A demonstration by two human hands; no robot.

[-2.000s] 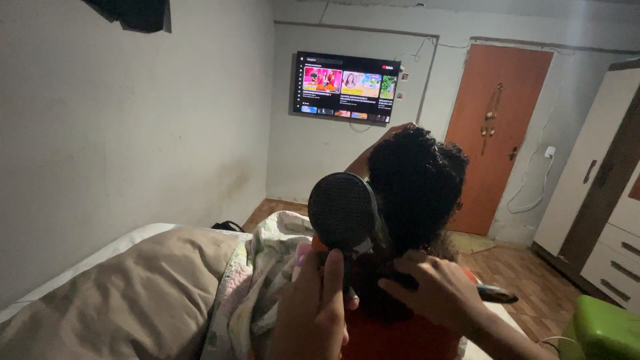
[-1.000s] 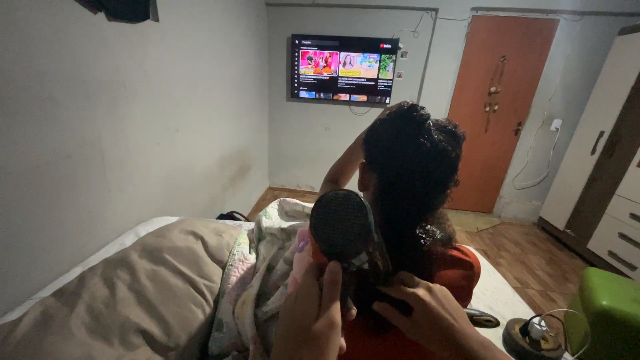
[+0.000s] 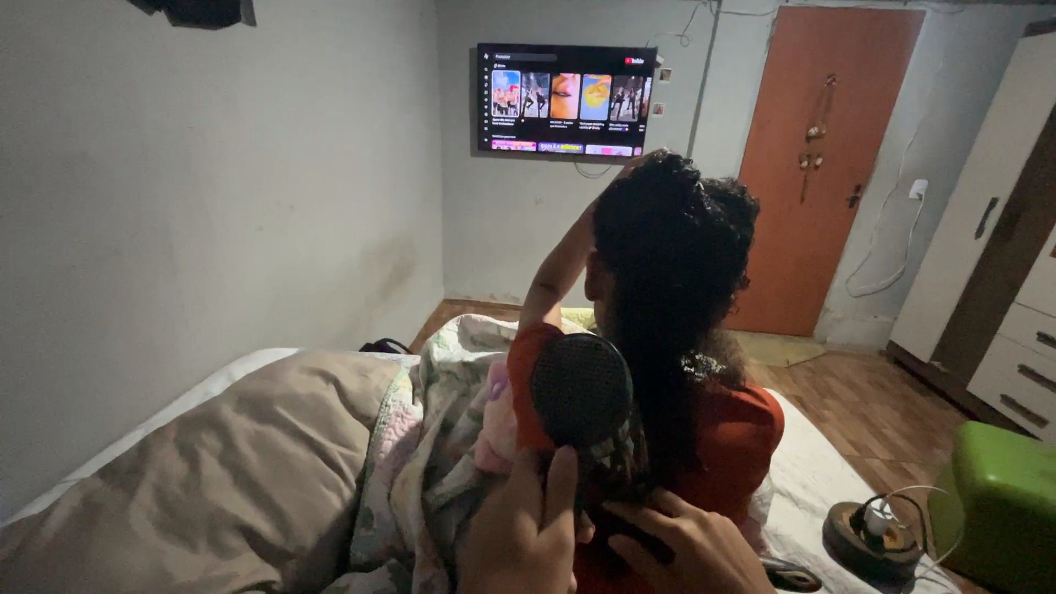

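Observation:
My left hand (image 3: 524, 524) grips a black hair dryer (image 3: 582, 389), its round mesh end facing me, close behind the seated person's left shoulder. My right hand (image 3: 689, 540) is at the lower ends of the person's long dark hair (image 3: 660, 330). Its fingers curl over a dark brush-like tool whose black handle (image 3: 792, 575) sticks out beyond my wrist; the tool's head is hidden by hand and shadow. The person, in a red top (image 3: 734, 445), sits with their back to me and their left arm raised to the head.
On the bed are a beige cover (image 3: 247, 445), a patterned quilt (image 3: 437, 429) and a pink item (image 3: 497, 421). A round cable reel with a plug (image 3: 870, 540) sits at right, beside a green stool (image 3: 1002, 495). Beyond are a wall television (image 3: 565, 103), door (image 3: 825, 181) and wardrobe (image 3: 957, 214).
My right hand and the black handle beside it have moved down along the hair. The dryer is lower against the person's back. The pictures on the television have changed.

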